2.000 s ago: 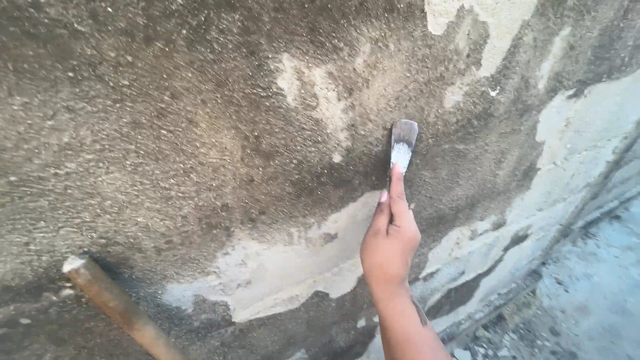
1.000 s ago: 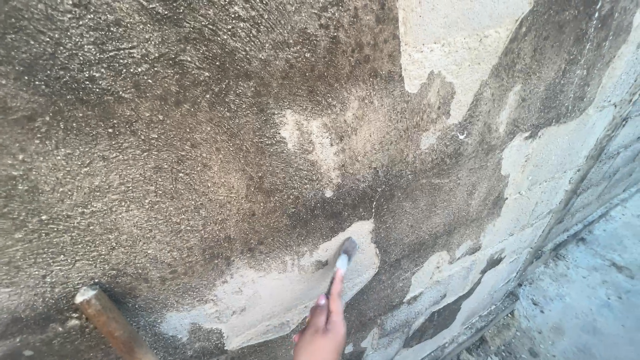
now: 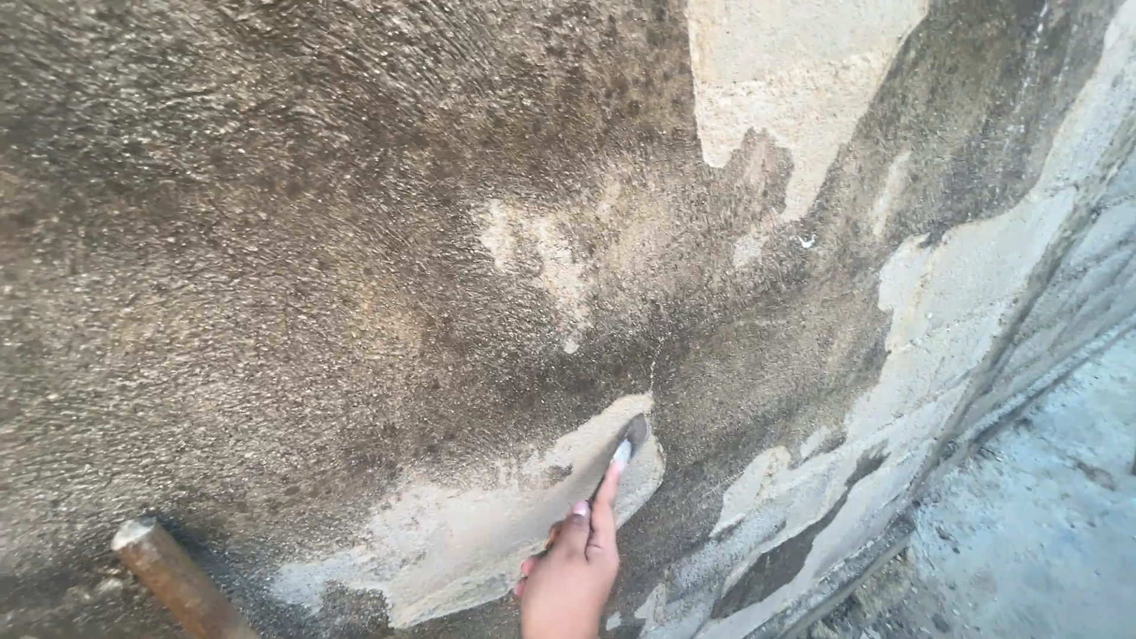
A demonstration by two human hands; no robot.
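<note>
My right hand (image 3: 575, 559) grips a small scraper with a flat metal blade (image 3: 635, 431), index finger stretched along it. The blade lies at the upper right end of a pale bare patch (image 3: 461, 532) in the wall's dark, rough coating (image 3: 311, 293). My fingers hide most of the scraper's handle. My left hand is not in view. At the lower left, a round rod or handle (image 3: 182, 577), brown with a pale worn end, reaches up in front of the wall; what holds it is out of frame.
More pale patches show where the coating is gone, at the top (image 3: 781, 80) and along the right (image 3: 958, 284). A ledge (image 3: 852, 586) runs along the wall's base, beside grey ground (image 3: 1038, 524) at the lower right.
The scraper and my right hand have moved down from the dark coating onto the pale patch. Between one second ago and now, the blade has shifted toward that patch's right end.
</note>
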